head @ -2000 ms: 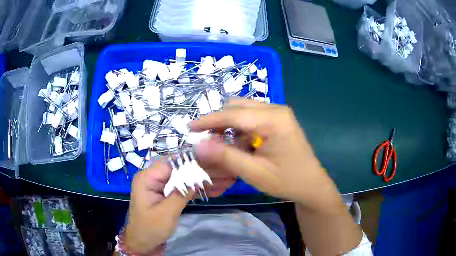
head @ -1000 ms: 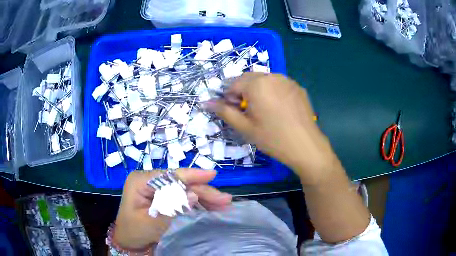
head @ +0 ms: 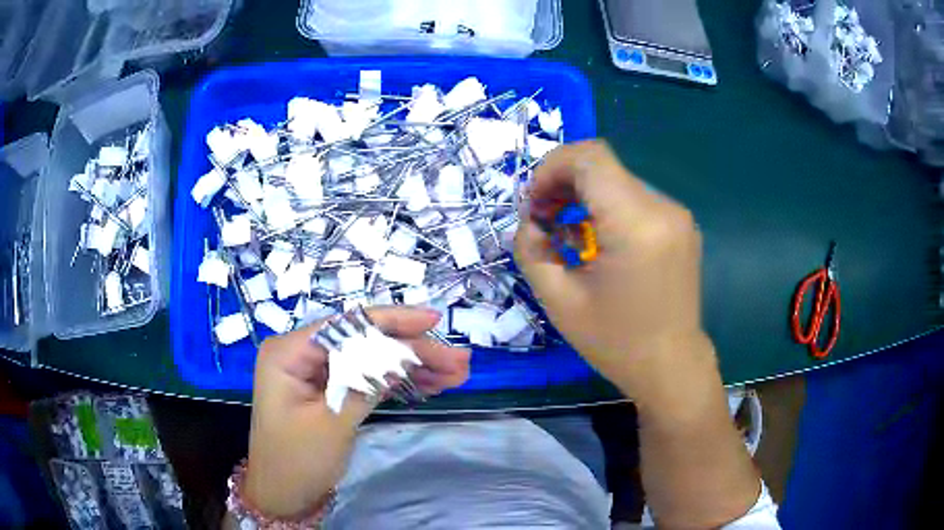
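A blue tray (head: 188,228) is heaped with tagged metal pins (head: 367,233), thin silver rods with white blocks. My left hand (head: 300,414) is at the tray's near edge, palm up, and holds a fanned bunch of tagged pins (head: 362,362), white ends towards me. My right hand (head: 621,269) is over the tray's right side, closed around small pliers (head: 586,242) with orange-yellow handles; a blue patch shows beside them. The jaws are mostly hidden by the fingers, and I cannot tell whether a pin is between the fingertips.
Clear boxes stand left, one (head: 157,207) with loose tagged pins. A clear box (head: 435,43) and a scale (head: 662,64) lie behind the tray. Red scissors (head: 818,311) lie right. Clear bags (head: 828,62) sit at the far right. Packed parts (head: 109,455) are below the bench edge at lower left.
My right hand has moved right from the middle of the heap with the pliers. My left hand has moved slightly up to the tray's edge, still holding the bunch.
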